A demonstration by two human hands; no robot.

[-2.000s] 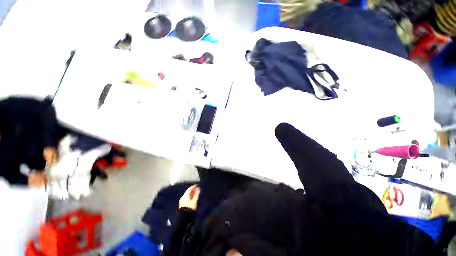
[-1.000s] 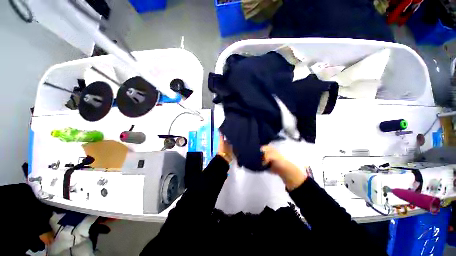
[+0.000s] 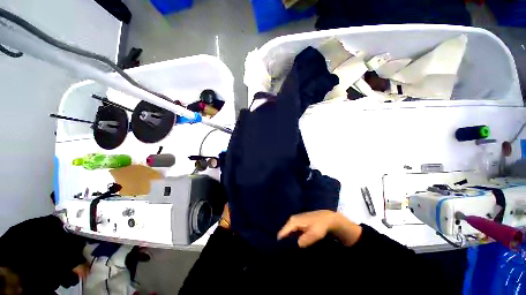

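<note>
A navy garment (image 3: 265, 167) lies bunched from the back trough down to my lap, over the middle of the white table. My right hand (image 3: 317, 227) is on its lower right part, with curled fingers gripping the cloth. Only a sliver of my left hand (image 3: 225, 216) shows at the garment's lower left edge. The cloth hides its fingers, so their grip cannot be told. A small dark grey tool (image 3: 368, 201), possibly thread snips, lies on the table to the right of the garment.
Sewing machines stand left (image 3: 179, 210) and right (image 3: 455, 210), the right with a magenta cone (image 3: 490, 229). Cream pieces (image 3: 429, 78) lie in the back trough. A green bottle (image 3: 102, 161) and thread stand discs (image 3: 152, 121) are left. Another person's sleeve (image 3: 34, 248) is lower left.
The garment has come from the trough towards me and left, uncovering cream pieces and the small tool. My right hand has moved closer to my body. My left hand has become mostly hidden.
</note>
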